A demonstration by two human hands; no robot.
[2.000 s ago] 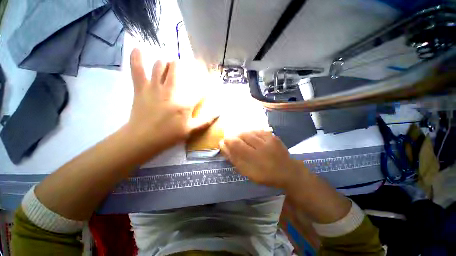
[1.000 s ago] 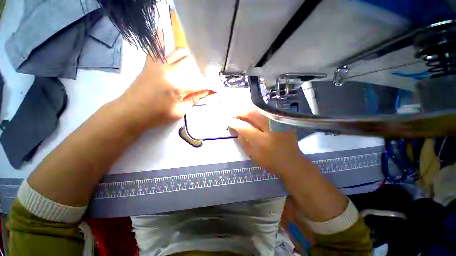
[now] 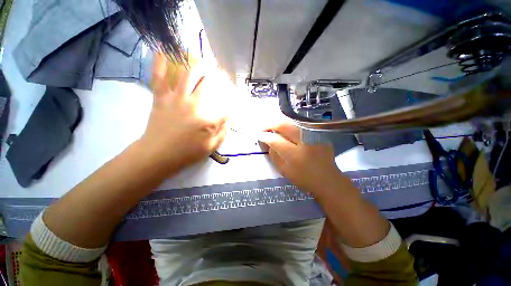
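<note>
My left hand (image 3: 182,125) lies over the white machine bed (image 3: 242,146) left of the needle area, fingers pointing away; glare washes out its fingertips, and what lies under it cannot be told. My right hand (image 3: 300,159) rests right of the bed's middle, fingertips near the presser foot (image 3: 262,88). A grey piece (image 3: 319,137) shows beside and behind the right hand; whether the fingers grip it is unclear. The small tan curved piece (image 3: 220,158) at the bed corner is partly covered by my left hand.
Grey-blue cut pieces (image 3: 61,47) lie upper left, with a dark grey shaped piece (image 3: 45,134) below them. The machine head (image 3: 314,39) and a blurred metal bar (image 3: 392,118) stand close above. Blue-handled scissors (image 3: 445,173) lie right. The ruled edge (image 3: 224,201) runs in front.
The brown template and pale piece seen earlier between the hands are no longer visible. My left hand has come back and down slightly since a second ago, over the bed corner. My right hand has barely moved.
</note>
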